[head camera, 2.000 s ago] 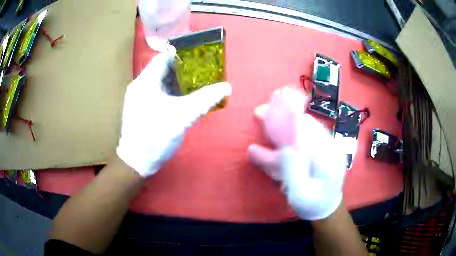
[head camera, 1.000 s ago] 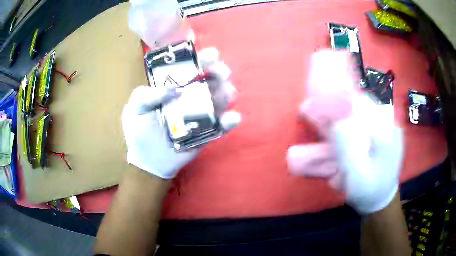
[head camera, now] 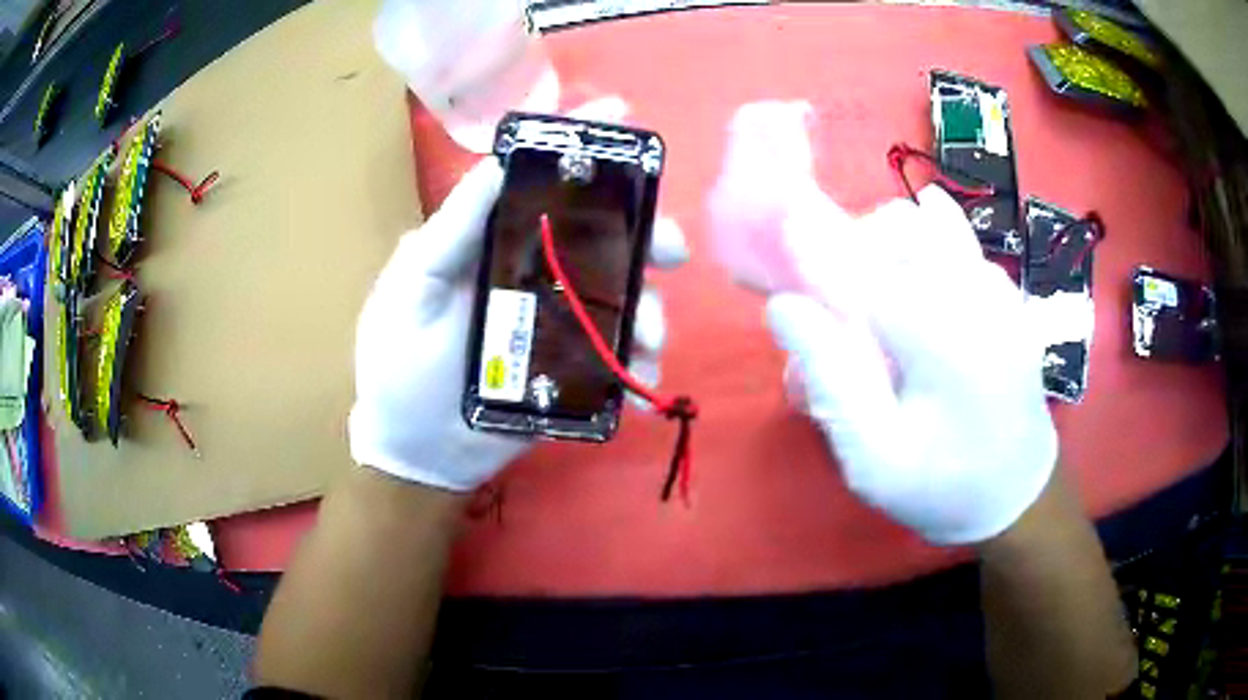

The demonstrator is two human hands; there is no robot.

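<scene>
My left hand (head camera: pixel 418 349), in a white knit glove, holds a wired module (head camera: pixel 564 280) with its black face up, thumb along one side and fingertips at the other. The face has a white label with a yellow spot. Red and black lead wires (head camera: pixel 591 328) hang over its lower right side, knotted at the end. My right hand (head camera: pixel 931 376), gloved and slightly blurred, holds a bunched pink wiping cloth (head camera: pixel 764 192) to the right of the module, not touching it.
A translucent bottle (head camera: pixel 465 62) stands at the top of the red mat (head camera: pixel 712 533). Several yellow-faced modules stand on edge on the cardboard sheet (head camera: pixel 274 274) at left. Black set-aside modules (head camera: pixel 979 157) lie at right, with yellow-faced ones (head camera: pixel 1088 75) behind. A dark crate is at lower right.
The module in my left hand went from yellow face showing to black face showing, and now sits more upright with its wires hanging over the side. My right hand with the cloth has moved left since one second ago.
</scene>
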